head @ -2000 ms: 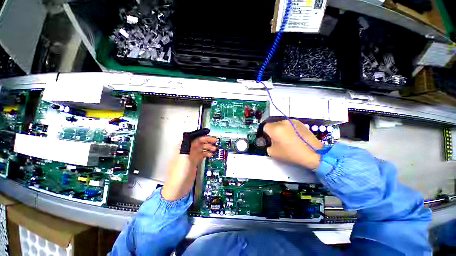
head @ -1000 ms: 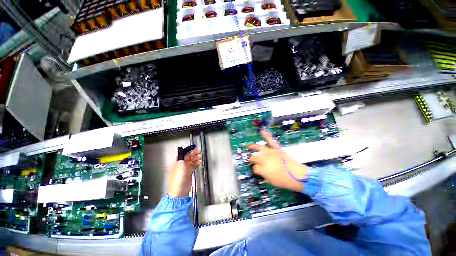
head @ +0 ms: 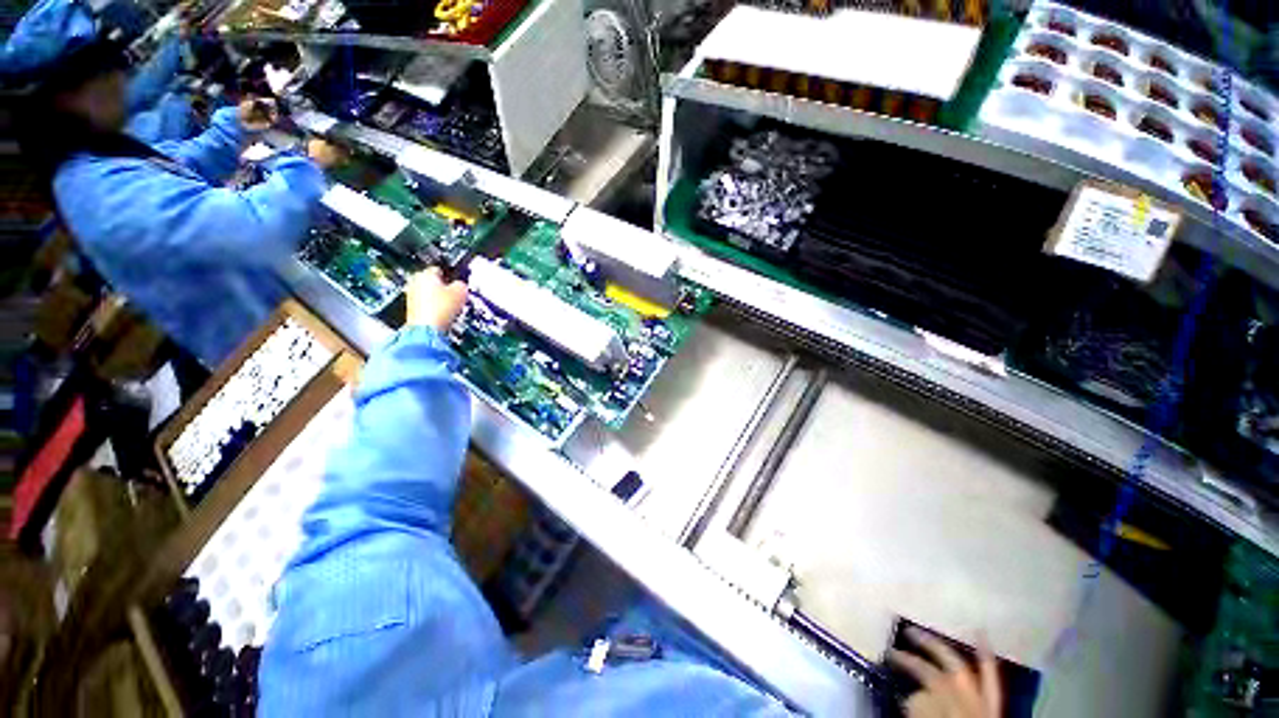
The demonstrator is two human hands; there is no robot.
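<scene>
A green circuit board [head: 526, 372] with a long white bar lies on the line at the left centre. My left hand [head: 438, 300] reaches out to its far left end, fingers curled at the board's edge. The fingertips are small and partly hidden. My right hand [head: 957, 685] is at the bottom edge of the picture, partly cut off and blurred. Its fingers are spread over a black flat tray or pad [head: 1021, 687] lying on the line.
Another board [head: 368, 267] lies beyond my left hand, near a person in a blue smock [head: 183, 211]. The conveyor rail [head: 828, 638] runs along the near side. Parts bins [head: 765, 190] stand behind; cartons [head: 253, 400] are at the left. A blue cord [head: 1143, 470] hangs right.
The view has swung left. My left hand has moved from above the line to the left board. My right hand has left the right-hand board and is on the black tray.
</scene>
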